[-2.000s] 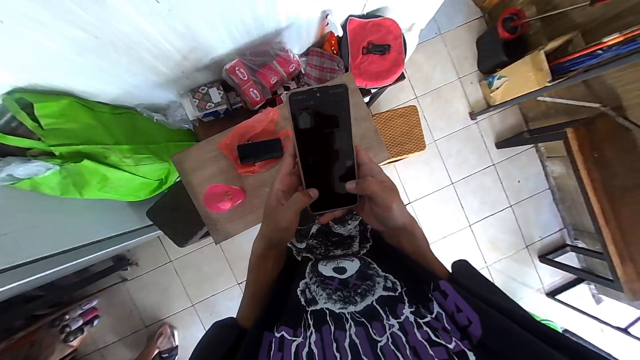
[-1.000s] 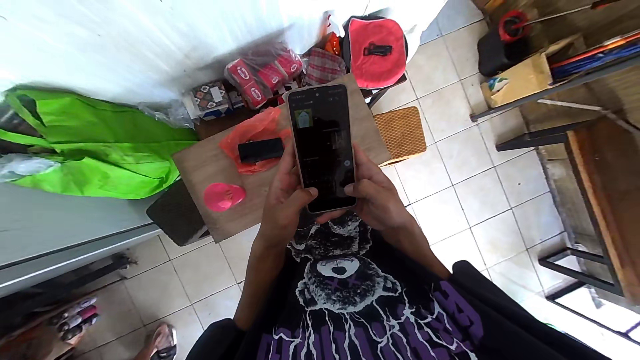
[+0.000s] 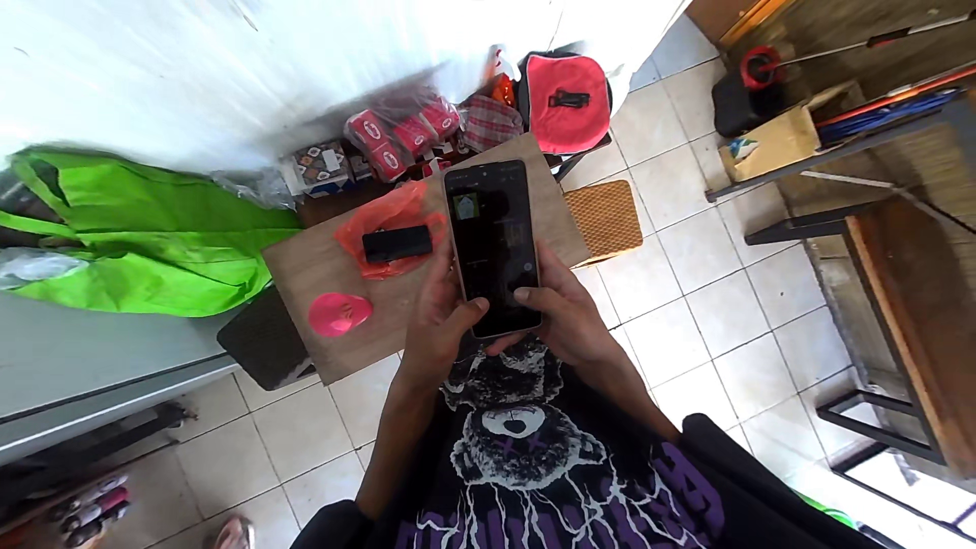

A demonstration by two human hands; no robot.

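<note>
A smartphone [image 3: 496,248] with a mostly dark screen is held upright between both hands, above a small wooden table [image 3: 305,267]. My left hand [image 3: 442,309] grips its left edge, with the thumb on the lower left of the screen. Around the lower right edge is my right hand [image 3: 564,309], its thumb over the screen's lower right part. On the table, left of the phone, a black rectangular object [image 3: 397,244] lies on an orange plastic bag [image 3: 352,236]. A pink round plastic item [image 3: 340,314] sits nearer the table's left end.
Green fabric bags [image 3: 152,236] are at the left. Pink-wrapped packs [image 3: 412,136] and a patterned box [image 3: 322,168] stand by the wall. A red-topped stool or bag [image 3: 568,126] and a woven seat [image 3: 606,219] are beyond the table. Metal-framed shelving [image 3: 839,160] is at the right.
The phone's screen, all dark two seconds ago, now shows a small green picture at its upper left and a small round icon at the lower right. Both hands have stayed in place.
</note>
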